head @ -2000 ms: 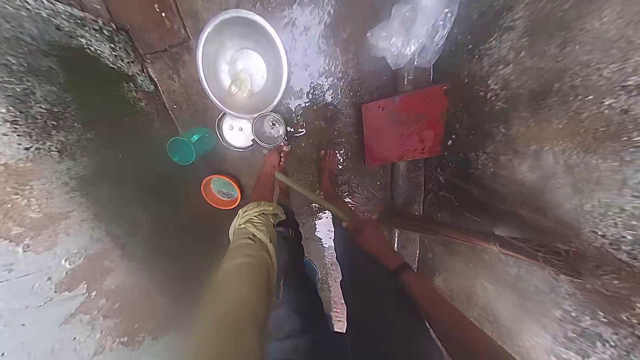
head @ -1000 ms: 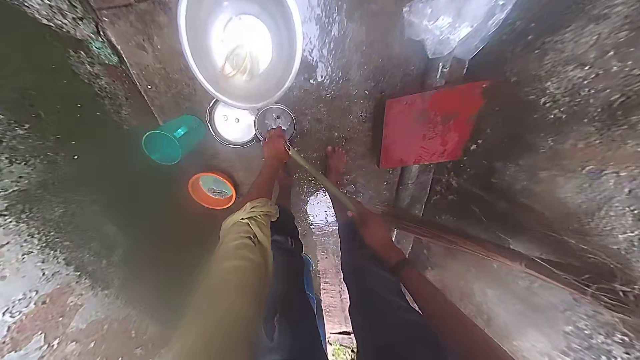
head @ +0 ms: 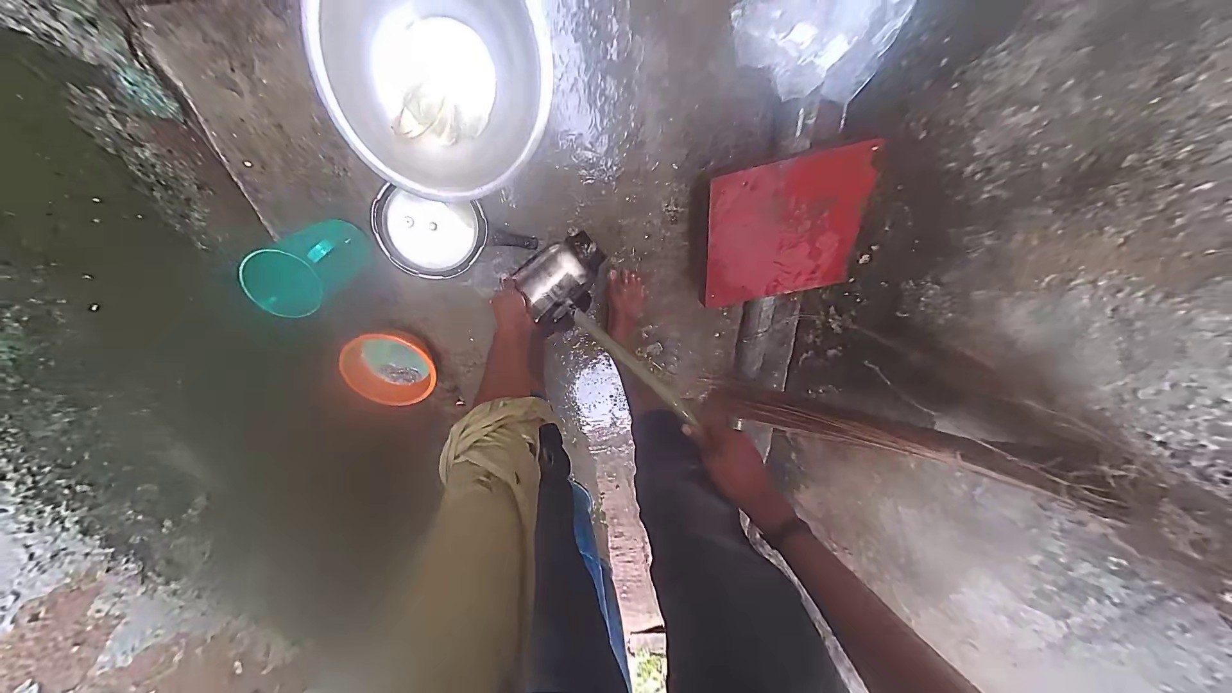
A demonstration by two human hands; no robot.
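Observation:
My left hand (head: 512, 306) grips the left side of a small steel pot with black fittings (head: 558, 277), which is tipped on its side by my feet. My right hand (head: 727, 457) is closed around a pale green hose (head: 635, 366); the hose's far end reaches the pot. Whether water is flowing cannot be made out. Left of the pot lies a round steel lid with a black handle (head: 433, 231), below a large metal basin (head: 520, 115) that holds something pale.
A green plastic mug (head: 308, 269) lies tilted at the left. Below it is an orange bowl (head: 385, 371) with something inside. A red board or low stool (head: 789, 226) stands at the right, near clear plastic (head: 818, 38). Long thin sticks (head: 895, 438) stretch rightward. The concrete floor is wet.
The small pot, upright beside the lid a second ago, is now tipped on its side and turned, with my left hand on it. My right hand still holds the hose.

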